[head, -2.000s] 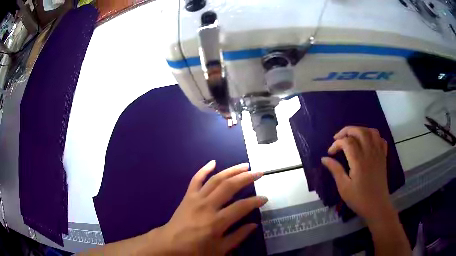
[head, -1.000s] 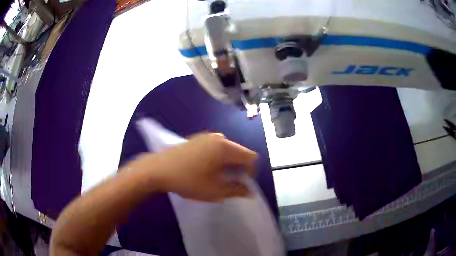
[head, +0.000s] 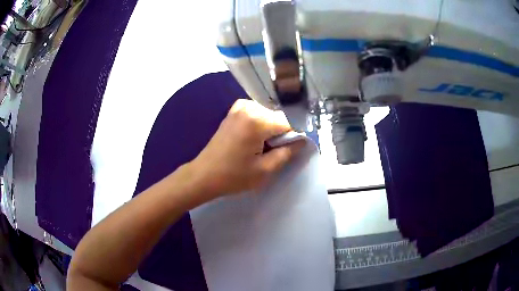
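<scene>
My left hand is closed on the upper end of a white panel, just left of and below the needle area. The white panel hangs down over the right part of a purple cut panel, which lies flat with its curved edge to the left. The hand and white panel hide part of the purple panel and the presser foot. My right hand is not in view.
The white sewing machine head with a blue stripe crosses the top right. A long purple stack lies at the left table edge. A smaller purple pile lies right of the needle. A grey ruler strip runs along the front edge.
My left hand has left the purple panel, taken the white panel and moved it up to the needle area. My right hand has left the right pile and the picture.
</scene>
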